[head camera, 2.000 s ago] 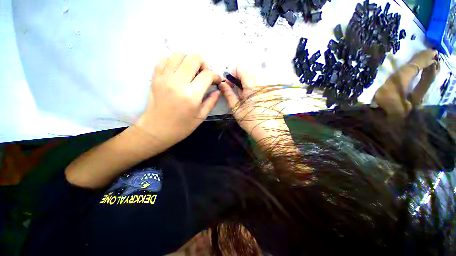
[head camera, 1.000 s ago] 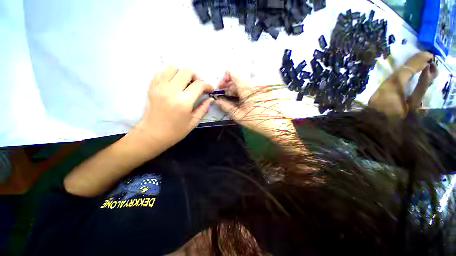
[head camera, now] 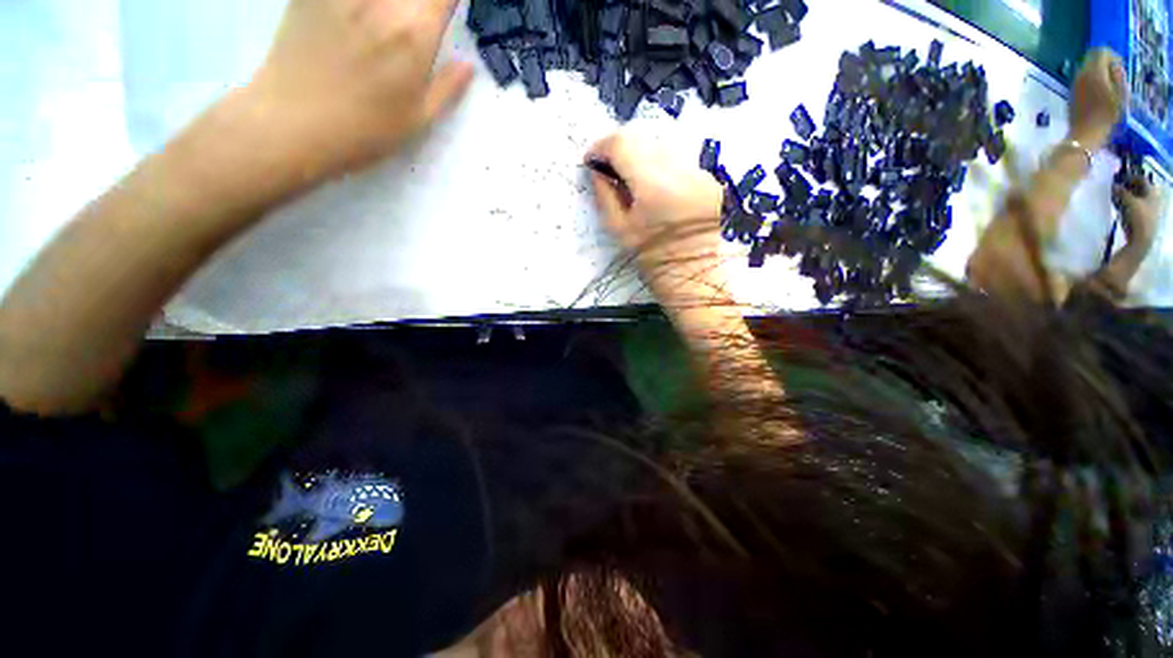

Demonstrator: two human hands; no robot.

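My left hand (head camera: 354, 84) reaches over the white table covering (head camera: 386, 244) at the upper left. Its fingers run out of the top edge, so I cannot tell if it holds anything. The thumb side is beside the left end of the upper pile of black parts (head camera: 643, 45). My right hand (head camera: 656, 190) is near the middle, below that pile. Its fingers are closed on a thin dark piece (head camera: 610, 175); I cannot tell whether it is a blade or a black part.
A wide right-hand pile of black parts (head camera: 862, 174) lies right of my right hand. Another person's hands (head camera: 1096, 100) are at the far right, near a blue bin (head camera: 1142, 64). Dark specks dot the covering. Hair crosses the lower right.
My hands were together at a small black part; now they are apart. My left hand has moved up towards the upper pile, my right slightly up and right. The other person's hand has moved up.
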